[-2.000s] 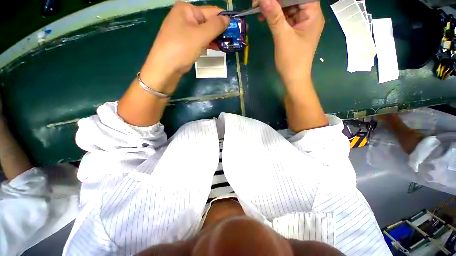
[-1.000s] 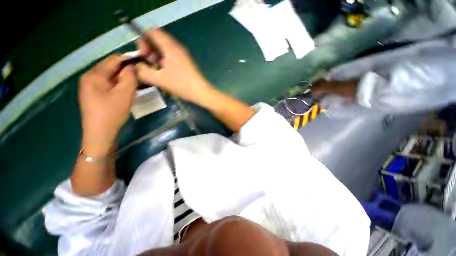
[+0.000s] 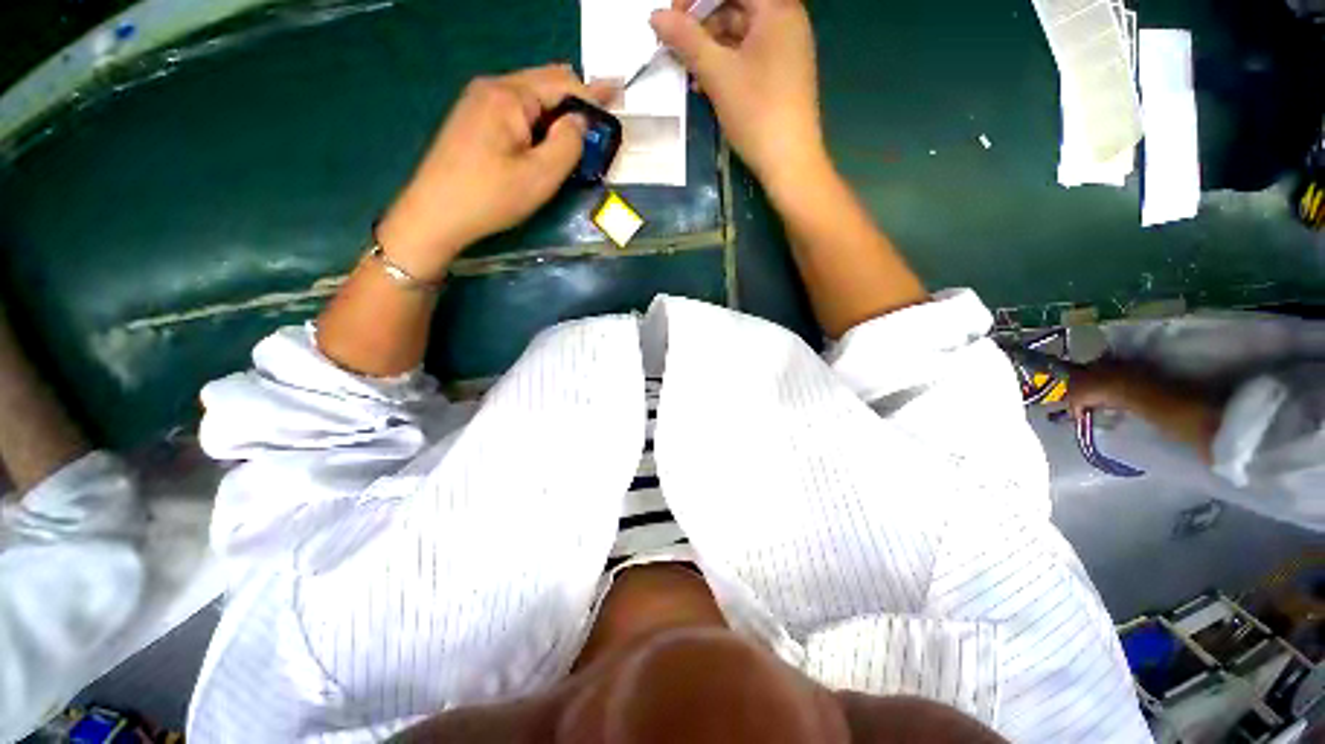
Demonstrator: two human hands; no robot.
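Note:
My left hand (image 3: pixel 501 157) holds a dark rounded device housing (image 3: pixel 596 141) with a blue inside. A square piece with a yellow edge and pale face (image 3: pixel 618 220) hangs from or lies at the housing's lower edge; I cannot tell which. My right hand (image 3: pixel 748 73) holds slim grey tweezers (image 3: pixel 664 53), their tips pointing down-left at the adhesive sticker sheet (image 3: pixel 654 146). The sheet lies on the green bench, partly hidden by my hands. I cannot tell whether a small piece is at the tips.
Fanned white strips (image 3: pixel 1097 102) and a single white strip (image 3: pixel 1168 128) lie on the green bench (image 3: pixel 901 204) at the right. Dark pieces (image 3: pixel 1312 201) sit at the right edge. Another person's hand (image 3: pixel 1104 390) is at the right, and another person's arm (image 3: pixel 29 407) at the left.
One second ago my hands were close together and blurred, with the view turned. Now they are apart, the tweezers point at the sheet, and the yellow-edged piece shows below the housing.

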